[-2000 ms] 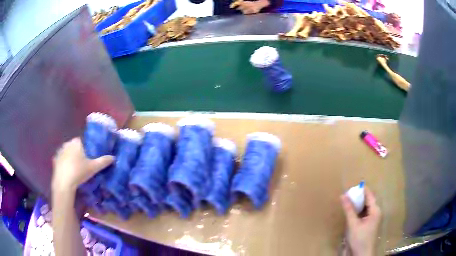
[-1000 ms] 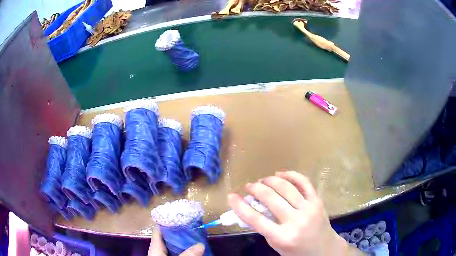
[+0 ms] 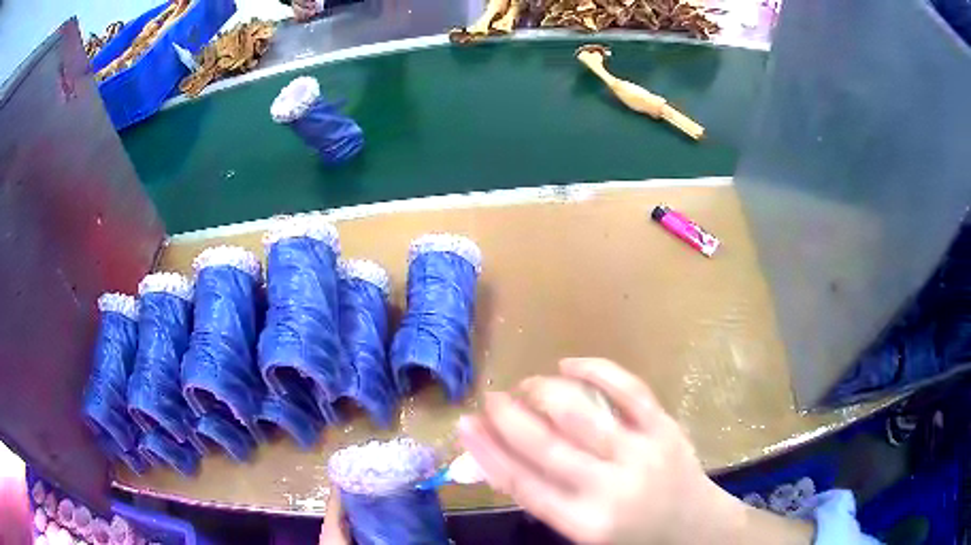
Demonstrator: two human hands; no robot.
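Note:
My left hand [image 3: 333, 522] is mostly cut off by the bottom edge and holds a blue fabric tube [image 3: 396, 519] upright, its white ruffled trim [image 3: 383, 465] on top. My right hand [image 3: 596, 452] is closed around a white squeeze bottle [image 3: 466, 468], mostly hidden by the fingers. The bottle's blue tip [image 3: 434, 481] is at the right side of the tube, just under the trim. Several more blue tubes [image 3: 434, 314] with white trim stand in a row on the tan bench [image 3: 596, 287], at the left.
A pink lighter [image 3: 687, 231] lies on the bench. A blue tube [image 3: 328, 130] and a tan stemmed piece [image 3: 642, 98] lie on the green belt [image 3: 468, 117]. Upright partitions stand at left [image 3: 80, 224] and right [image 3: 852, 192]. Crates of tubes [image 3: 80, 522] are below the bench.
My left hand has left the row and now holds a tube low in front. My right hand has brought the bottle to it. The tube and tan piece on the belt have shifted left.

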